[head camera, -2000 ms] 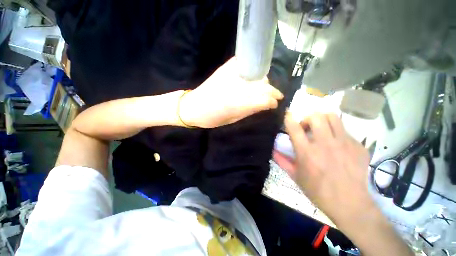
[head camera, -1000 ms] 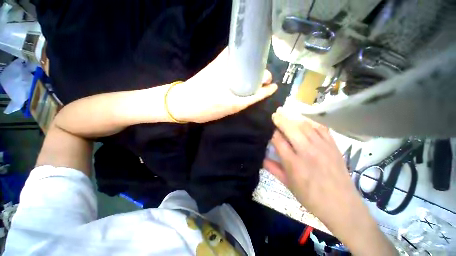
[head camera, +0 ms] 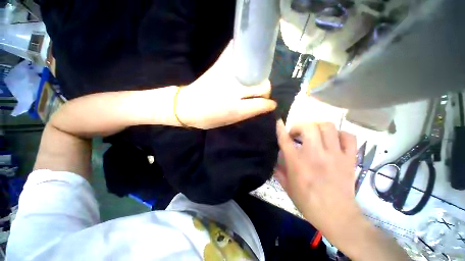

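Note:
A large black garment (head camera: 137, 51) covers the left of the table and hangs over the lap. My left hand (head camera: 229, 99) lies flat on it, fingers pointing right, partly hidden by a rounded grey-white cylinder (head camera: 255, 46). My right hand (head camera: 318, 163) is at the garment's right edge, thumb and index finger at the cloth; they seem to pinch the edge. The presser foot (head camera: 302, 66) stands just above the fingertips, at the cloth's right edge. A tan-yellow block (head camera: 323, 75) is beside it.
The grey-white machine head (head camera: 413, 61) fills the upper right. Black-handled shears (head camera: 405, 178) lie right of my right hand, with a dark handle (head camera: 458, 158) beyond. Pointed snips (head camera: 365, 162) lie by my right hand. Crumpled clear plastic (head camera: 441, 234) is at lower right. A blue crate (head camera: 45, 97) stands left.
The cloth near my hands has bunched and its lower part has rounded. My right hand has moved slightly down, away from the presser foot. The camera view has shifted a little.

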